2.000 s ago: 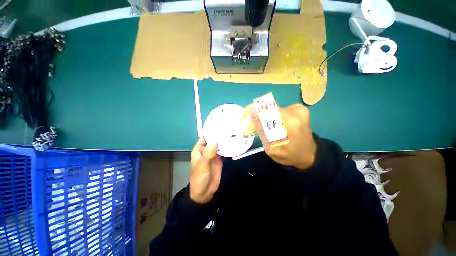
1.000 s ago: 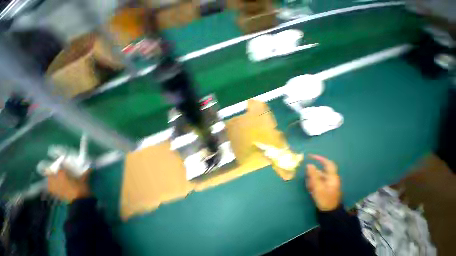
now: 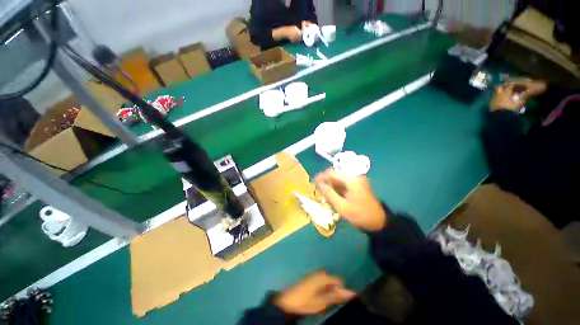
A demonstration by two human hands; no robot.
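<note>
A white drum-shaped housing [image 3: 329,138] and a white face shell with round openings [image 3: 352,164] lie together on the green bench. My right hand [image 3: 353,200] is just in front of the shell with curled fingers; whether it grips the unit or its lead is unclear. My left hand [image 3: 315,293] is low over the bench near its front edge, slightly blurred, fingers extended, with nothing visible in it. The yellow and white glue tube [image 3: 315,212] lies on the right end of the cardboard mat [image 3: 172,270]. Another white unit [image 3: 62,225] sits on the conveyor at left.
A black screwdriver [image 3: 197,168] hangs over the silver screw feeder [image 3: 251,232]. A grey frame post [image 3: 95,159] slants at left, above dark leads [image 3: 25,308]. White units [image 3: 284,98] lie on the conveyor. White shells [image 3: 486,273] are at lower right. People work across and at right.
My left hand has let go of the white unit at the conveyor and come back to the bench front. My right hand has moved left from beside the glue tube to the shell. The view has shifted.
</note>
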